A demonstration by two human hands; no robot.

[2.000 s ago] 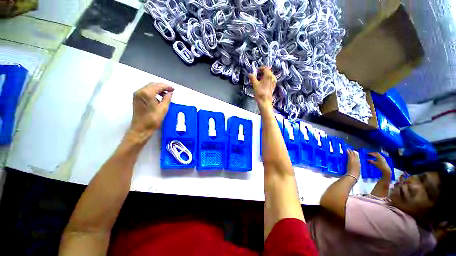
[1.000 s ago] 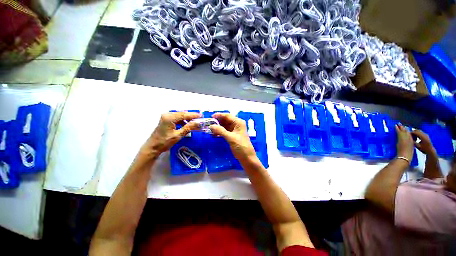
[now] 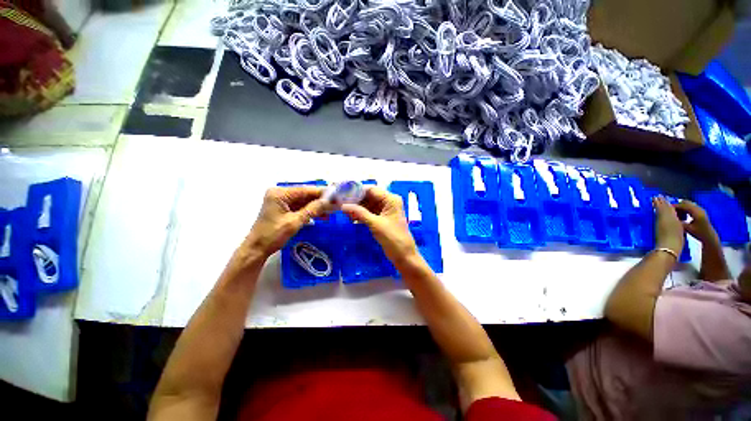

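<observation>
My left hand (image 3: pixel 284 215) and my right hand (image 3: pixel 383 218) hold a coiled white cable (image 3: pixel 344 194) between their fingertips, above the blue trays. The coil is blurred. The left tray (image 3: pixel 288 271) has a white coiled cable (image 3: pixel 311 259) in its lower pocket; its upper part is partly hidden by my left hand. The middle tray (image 3: pixel 362 265) is partly hidden under my hands, and no cable shows in its lower pocket. The right tray (image 3: pixel 428 218) holds a small white part (image 3: pixel 413 205) in its upper recess.
A large cable pile (image 3: pixel 445 62) lies at the back. A carton (image 3: pixel 613 119) of small white parts stands behind a row of blue trays (image 3: pixel 520 234) at right. Another person's hand (image 3: pixel 669 226) is at its far end. Filled trays (image 3: pixel 66 214) lie at left.
My right hand has come from the pile to meet my left hand, and both now hold a cable. Over the last second the coil has turned slightly; the hands have barely moved.
</observation>
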